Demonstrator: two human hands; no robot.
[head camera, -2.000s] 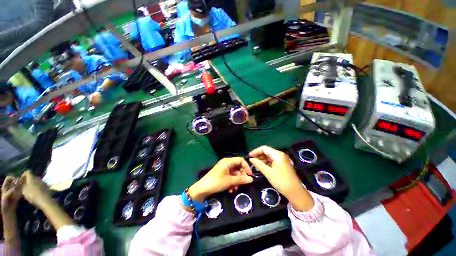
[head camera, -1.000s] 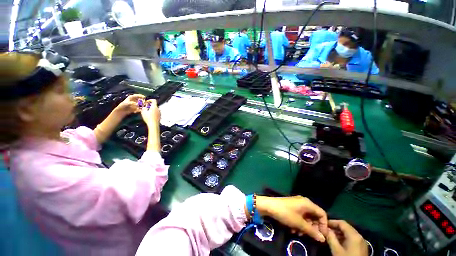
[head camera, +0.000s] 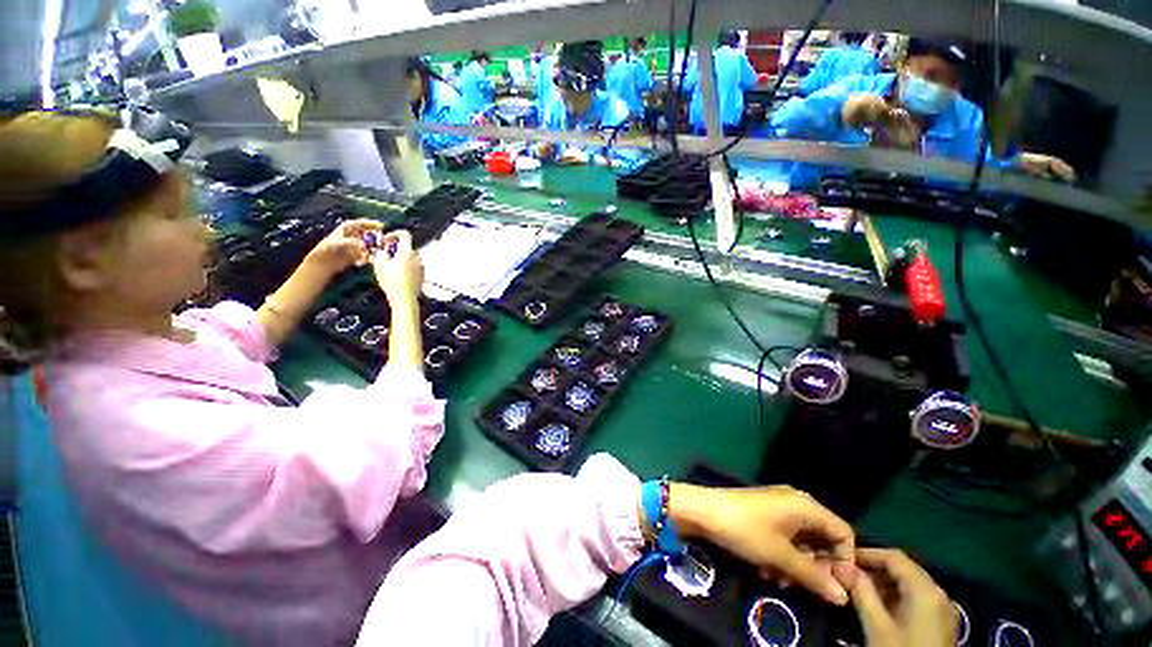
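Observation:
My left hand (head camera: 786, 537), with a blue strap and beads at its wrist, is over the front black compartment tray (head camera: 666, 609). My right hand (head camera: 906, 600) meets it fingertip to fingertip, cut off by the bottom edge. Any small thing between the fingertips is hidden. Round watch rings lie in the tray pockets, one (head camera: 690, 574) left of my hands and one (head camera: 773, 623) below them. Behind stands the black fixture (head camera: 840, 436) with two round watch heads on top, one left (head camera: 816, 377) and one right (head camera: 945, 420).
A compartment tray with several discs (head camera: 581, 383) lies left of the fixture. A pink-coated person (head camera: 240, 430) sits at left, holding small items over another tray. A red-capped tool (head camera: 924, 288) is behind the fixture. A power supply (head camera: 1124, 518) stands at right. Black cables hang in front.
The view has swung left since the first frame, bringing the neighbour in; my hands now show at the lower right, still together. The blue-clothed person across has raised a hand.

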